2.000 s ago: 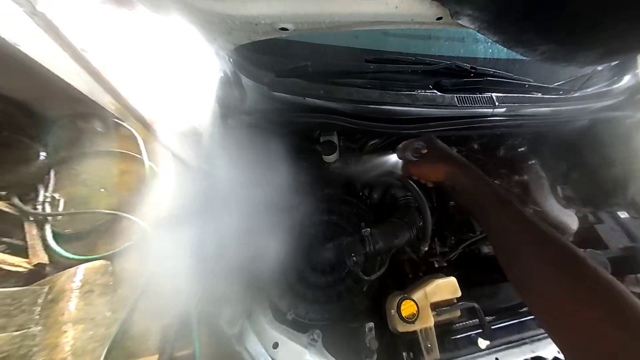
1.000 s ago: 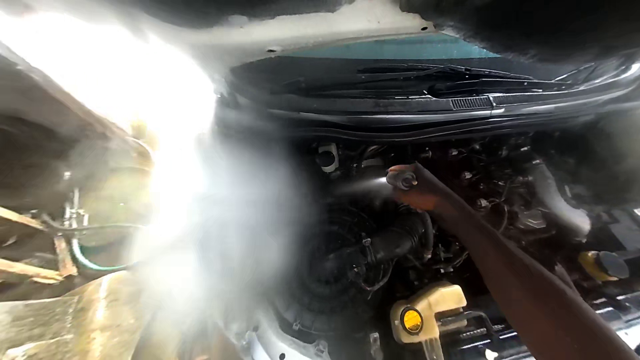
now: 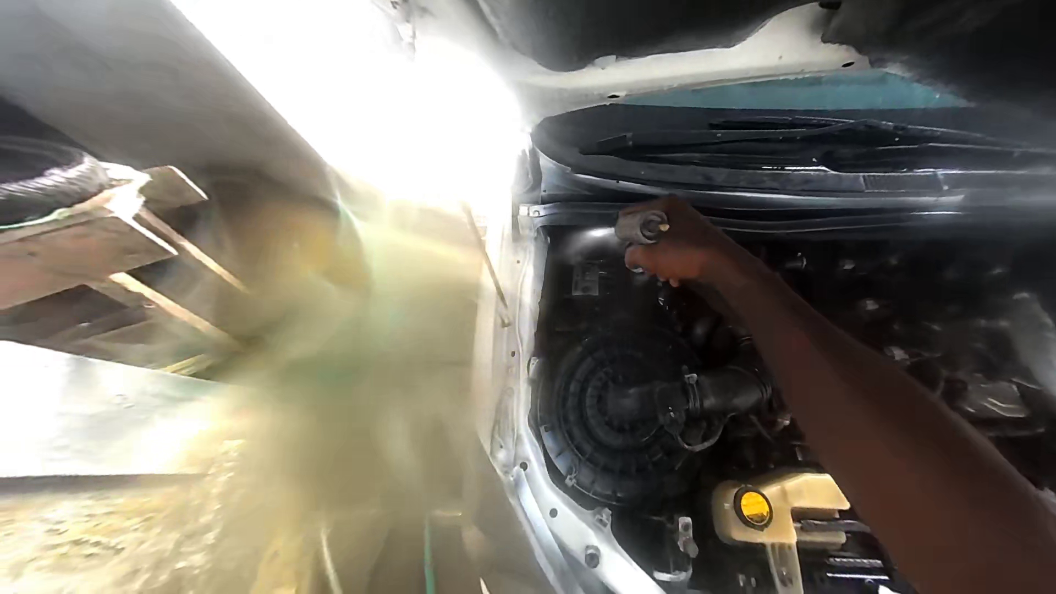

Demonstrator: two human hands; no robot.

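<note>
My right hand (image 3: 681,243) is closed around a small spray nozzle (image 3: 643,226), whose tip points left with a pale jet coming from it. It is over the back left part of a car's engine bay, just below the cowl and wipers. Below it lie a round black air filter housing (image 3: 610,412) and a ribbed intake hose (image 3: 730,391). Nearer the front is a cream plastic reservoir (image 3: 734,511) with a yellow cap (image 3: 753,506). My left hand is out of view.
The raised hood (image 3: 701,70) spans the top. A white fender edge (image 3: 516,396) runs down the engine bay's left side. Further left, mist blurs the ground, near wooden boards (image 3: 82,247) and a tyre (image 3: 49,177). Wiper arms (image 3: 792,136) lie below the windshield.
The view has shifted left, showing more of the boards and fender. My right hand has moved with the nozzle toward the cowl and the left fender. The mist over the air filter housing has thinned.
</note>
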